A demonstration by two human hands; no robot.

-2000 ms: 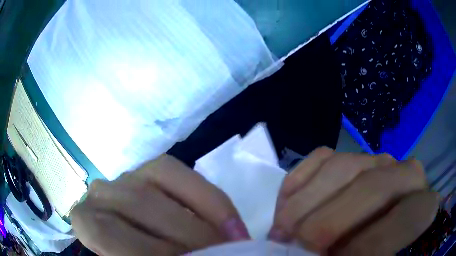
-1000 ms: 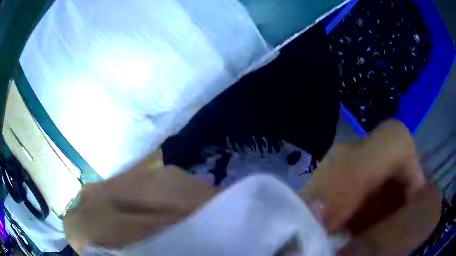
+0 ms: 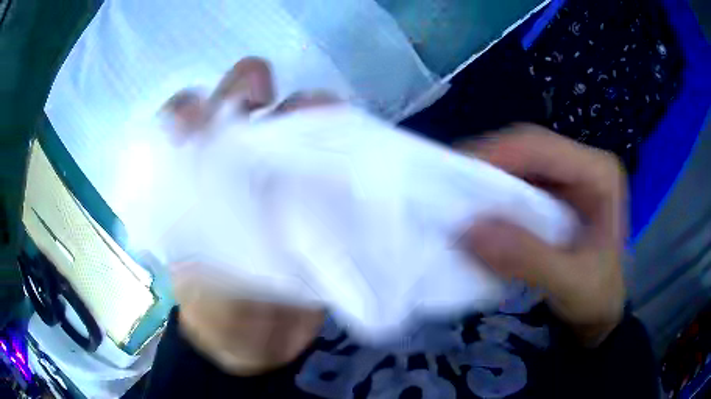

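A white sheet-like piece, paper or wipe [image 3: 351, 210], is held up between both hands in front of my chest, blurred by motion. My left hand [image 3: 242, 327] is behind and under its left part; its fingertips show above the top edge and its wrist below. My right hand [image 3: 577, 226] grips the right end, with the thumb in front and the fingers behind. The white piece hides most of my left hand and palm.
A white sheet [image 3: 101, 86] covers part of the green bench [image 3: 460, 31]. Printed papers [image 3: 86, 257] and a black looped item [image 3: 74, 312] lie at the left. A blue bin [image 3: 678, 156] holds many black parts at the right.
The white piece has come up from the bottom edge and is spread wide. My hands have moved farther apart, and the left hand's fingers now reach over the bench sheet.
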